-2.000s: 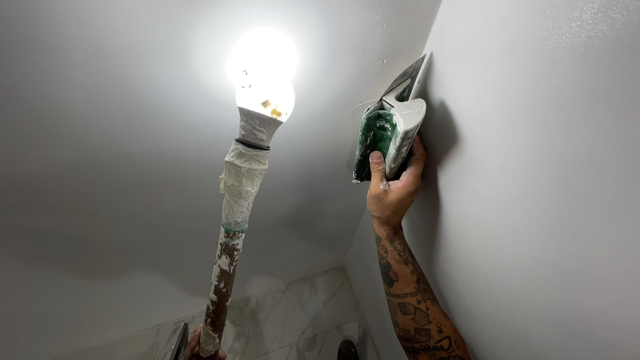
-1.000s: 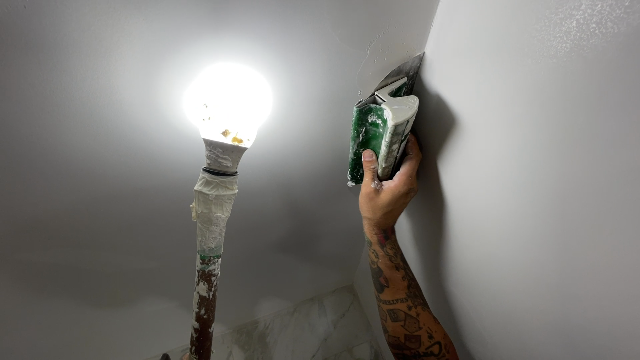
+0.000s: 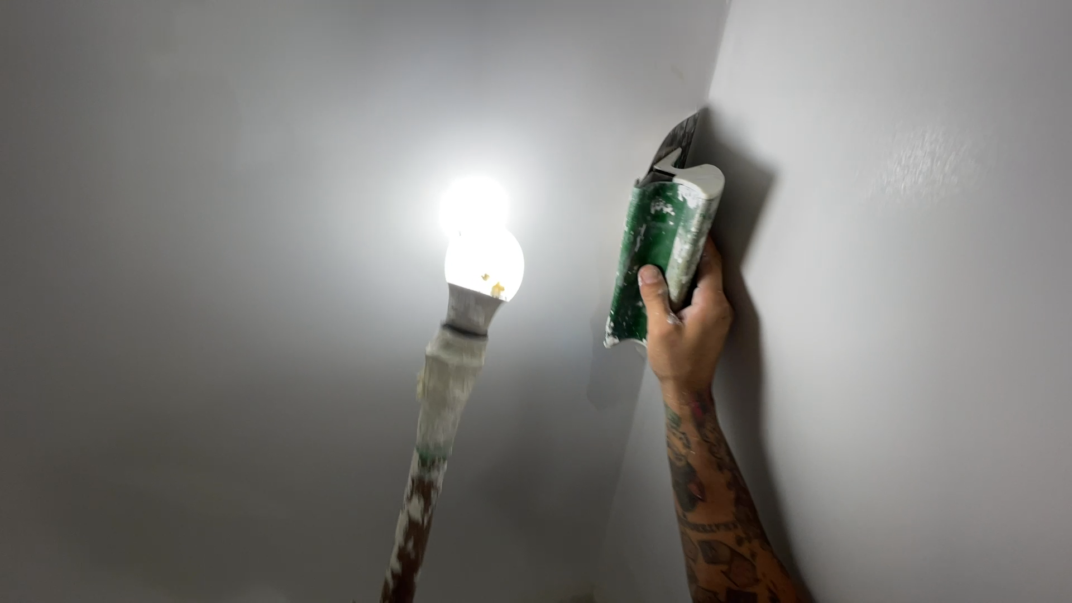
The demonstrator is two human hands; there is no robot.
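Note:
My right hand grips a wide drywall finishing knife by its green and white handle, which is smeared with compound. The thumb lies on the green face. Its thin metal blade reaches up to the corner where the ceiling meets the wall. To the left, a lit bulb stands in a socket at the top of a paint-spattered pole, wrapped below the socket in pale tape. My left hand is out of view, as is the lower end of the pole.
A smooth grey-white wall rises close to the right of my hand and forearm. The ceiling spreads behind the bulb and pole. The two surfaces meet in a corner line running up past the blade.
The lit bulb and its pole have come closer to the knife, and the pole has tilted to the right since a second ago. My right hand keeps its grip along the corner. The view has shifted.

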